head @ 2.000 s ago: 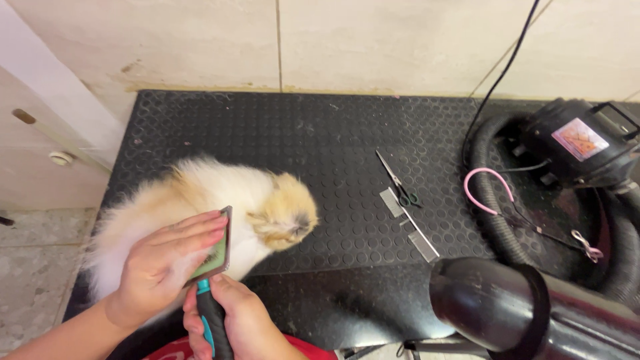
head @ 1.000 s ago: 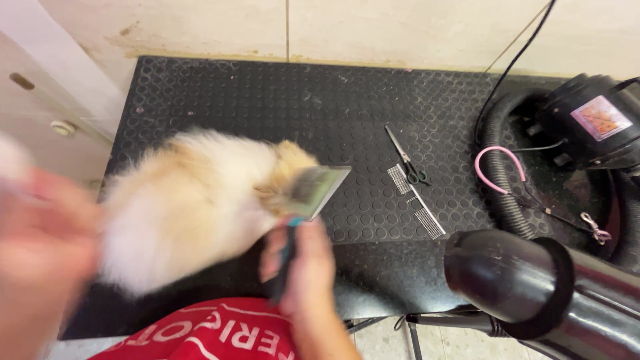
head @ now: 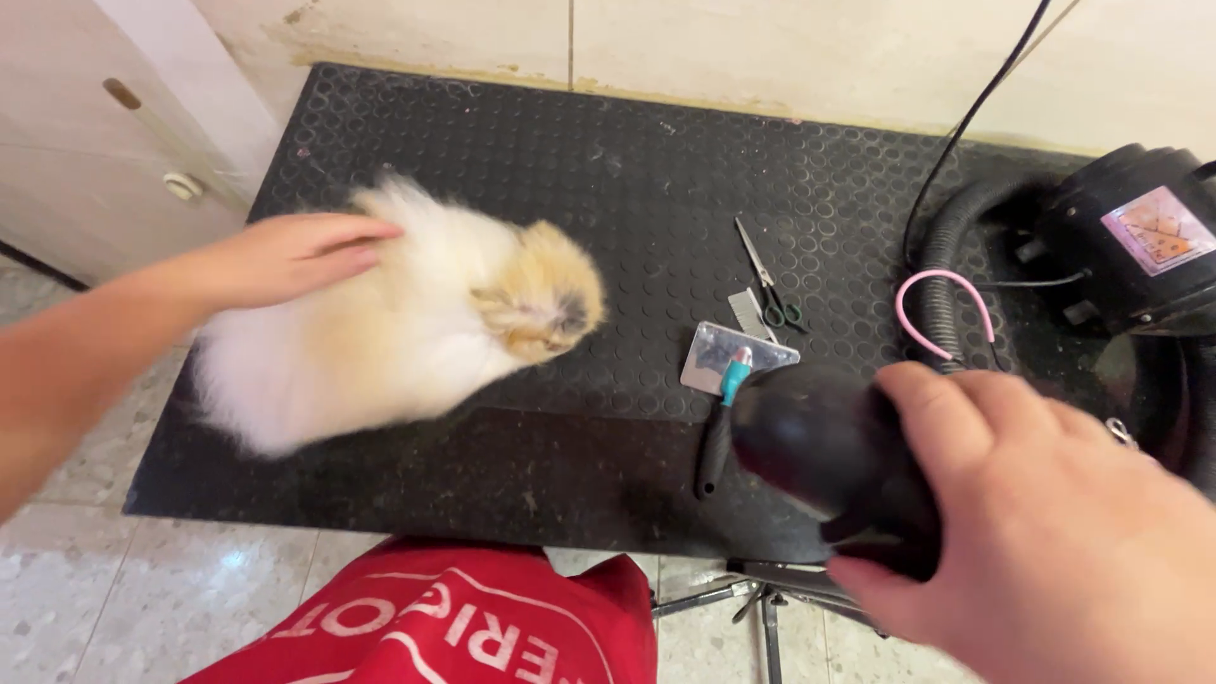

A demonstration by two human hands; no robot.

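A small fluffy animal with cream and tan fur (head: 408, 323) lies on the black rubber-topped grooming table (head: 608, 456), its head toward the right. My left hand (head: 304, 256) rests on its back, holding nothing, fingers extended. My right hand (head: 1026, 484) is wrapped around the black dryer nozzle (head: 817, 437) at the table's front right. Just left of the nozzle lies a slicker brush (head: 731, 375) with a teal and black handle, its metal back facing up. Behind the brush are a metal comb (head: 750, 312), partly covered, and scissors (head: 760, 271) with dark handles.
A black dryer body (head: 1130, 237) with a ribbed hose (head: 940, 228) stands at the right, beside a pink loop (head: 912, 313). A tiled wall (head: 760, 57) borders the table's back. Below the front edge are a red garment with lettering (head: 446, 617) and metal legs (head: 769, 627).
My right hand has let go of the brush, now on the table by the comb, and has taken hold of the dryer nozzle. My left hand has come back onto the animal.
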